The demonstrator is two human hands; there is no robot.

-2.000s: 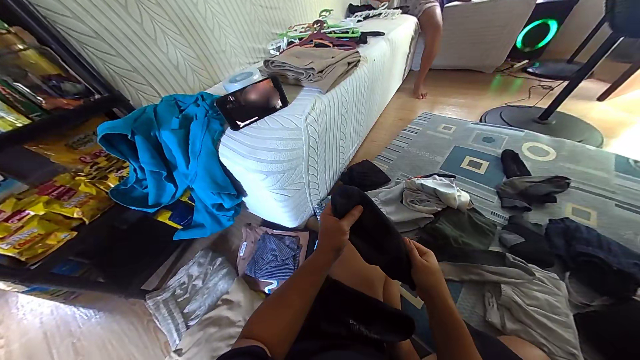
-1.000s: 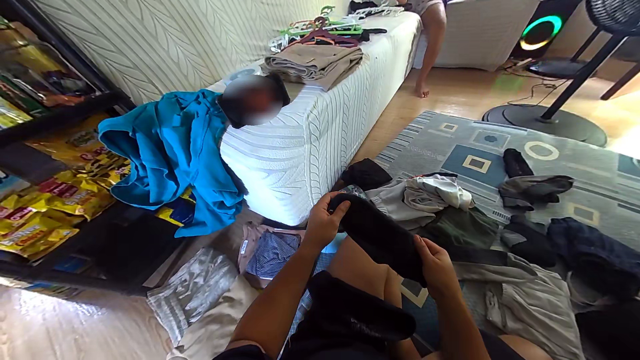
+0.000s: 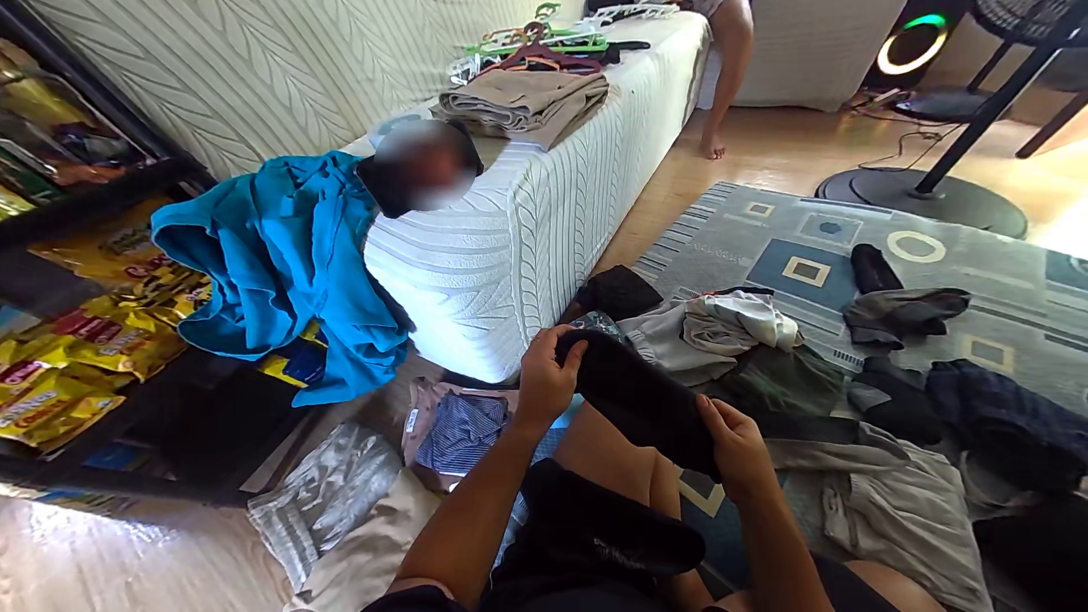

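Observation:
A black cloth piece, perhaps a sock (image 3: 642, 399), is stretched between my two hands above my lap. My left hand (image 3: 548, 374) pinches its upper left end, thumb on top. At its lower right end my right hand (image 3: 735, 442) grips the edge. Another black cloth item with small pale writing (image 3: 612, 527) lies over my lap below. Loose garments lie to the right on the rug, among them a gray garment (image 3: 901, 501), a dark green one (image 3: 786, 378) and a gray-and-black sock (image 3: 905, 314). A folded blue striped cloth (image 3: 463, 433) is on the floor left of my forearm.
A sofa with a white cover (image 3: 578, 204) holds folded beige trousers (image 3: 527, 102) and plastic hangers (image 3: 544, 51). Blue clothing (image 3: 289, 255) hangs by a black shelf (image 3: 127, 467) of yellow snack packs. Farther off are a person's bare leg (image 3: 729, 76) and a fan's round base (image 3: 926, 204).
The black cloth, more upright and slanted two seconds ago, is now spread wider between my hands. The phone-like device on the sofa's end showed its screen earlier; it is now blurred.

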